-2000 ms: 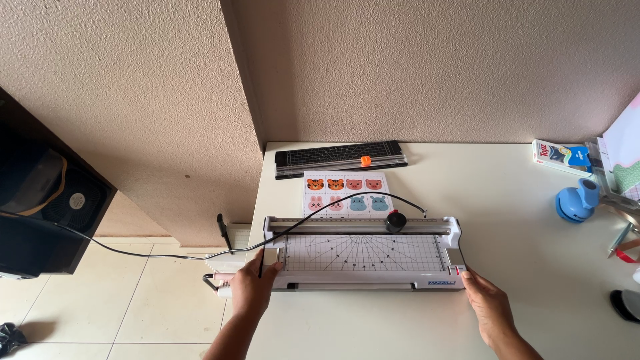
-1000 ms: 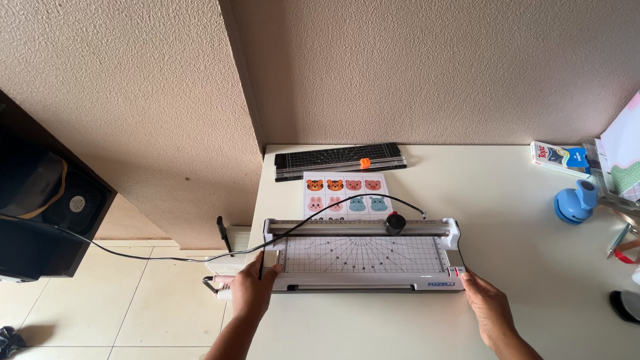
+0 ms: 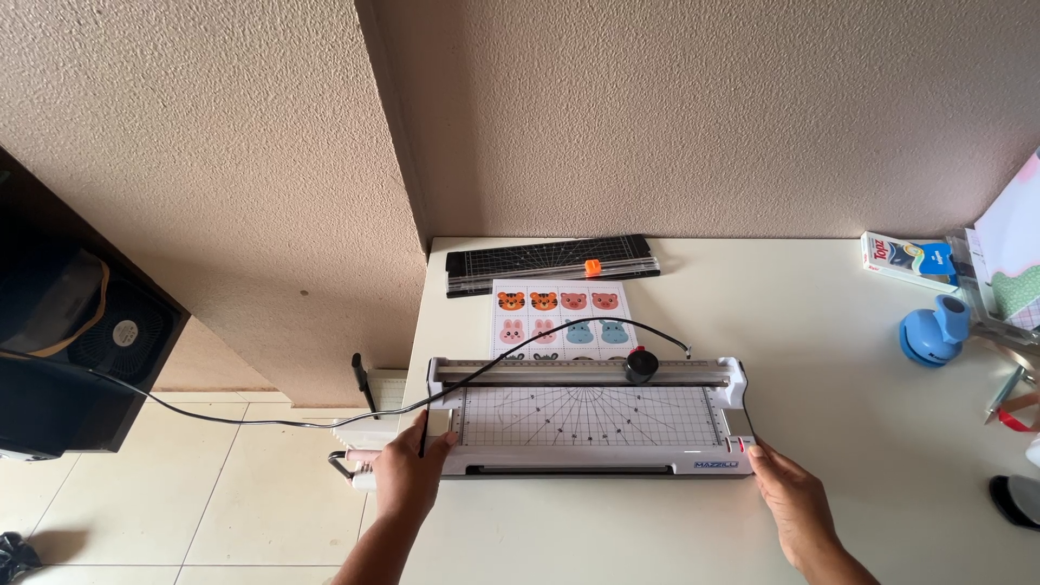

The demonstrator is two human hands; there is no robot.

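Observation:
A white laminator with a built-in paper trimmer (image 3: 585,418) lies on the white table, its gridded bed facing up and a round black cutter knob (image 3: 642,366) on its rail. My left hand (image 3: 410,471) grips its left end, thumb on top. At the right end, beside two small red marks, my right hand (image 3: 788,496) holds the corner. A black cord (image 3: 479,378) arches over the machine and runs off to the left. Behind it, partly covered, is a printed sheet of animal faces (image 3: 561,317). A black paper trimmer with an orange slider (image 3: 552,264) rests farther back.
On the right are a small box of cotton swabs (image 3: 910,262), a blue craft punch (image 3: 934,331), a pencil-like tool, red ribbon and papers. A dark cabinet (image 3: 146,349) stands at the left. Beside the table's left edge is a rack-like object with black handles (image 3: 364,382). A textured wall rises behind.

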